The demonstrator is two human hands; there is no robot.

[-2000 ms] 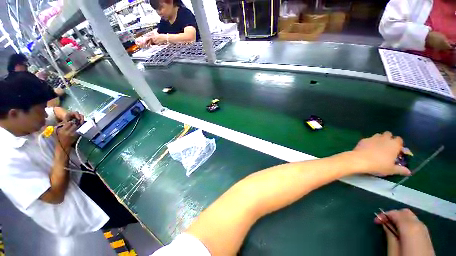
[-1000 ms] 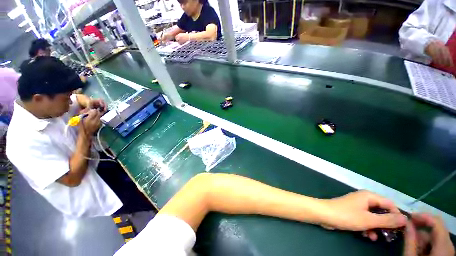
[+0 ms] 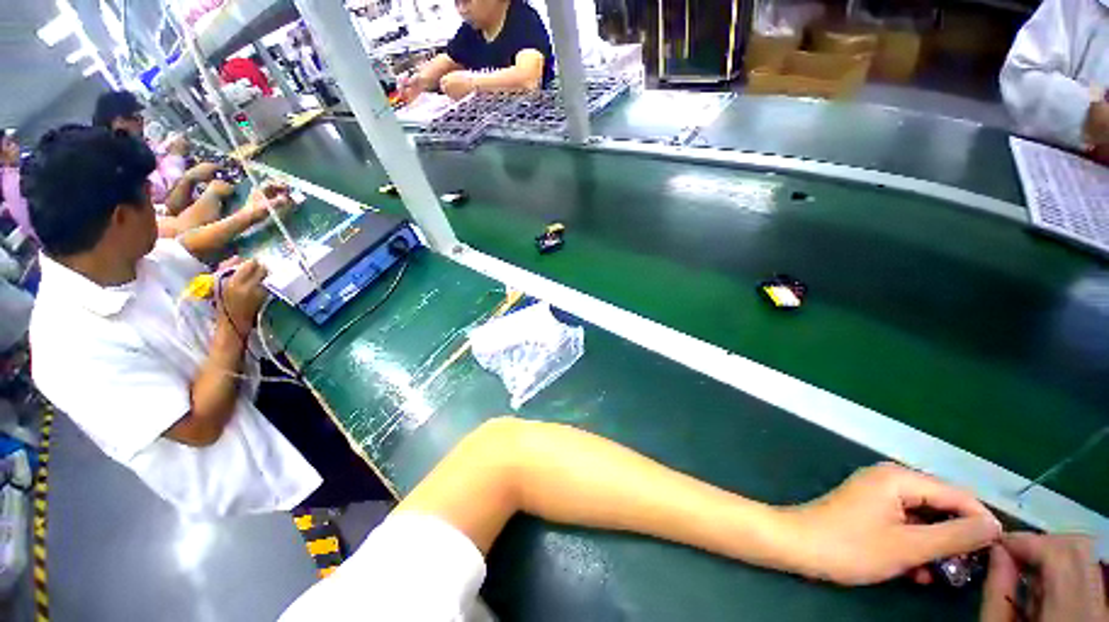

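My left hand is at the lower right, over the dark green work surface. Its fingers are closed around a small glossy black housing, mostly hidden by the fingertips. My right hand is at the bottom right corner, cut off by the frame edge, its fingertips touching the housing beside the left fingers. Tweezers cannot be made out in it; what it holds is hidden.
Beyond the white edge strip, the green belt carries spaced black units, one with a yellow-and-white block. A clear plastic bag and a blue box lie left. A thin rod projects at right. A seated worker is at left.
My left hand came back from the belt with the black housing and met my right hand. The tweezers seen earlier in my right hand no longer show clearly. The view shifted.
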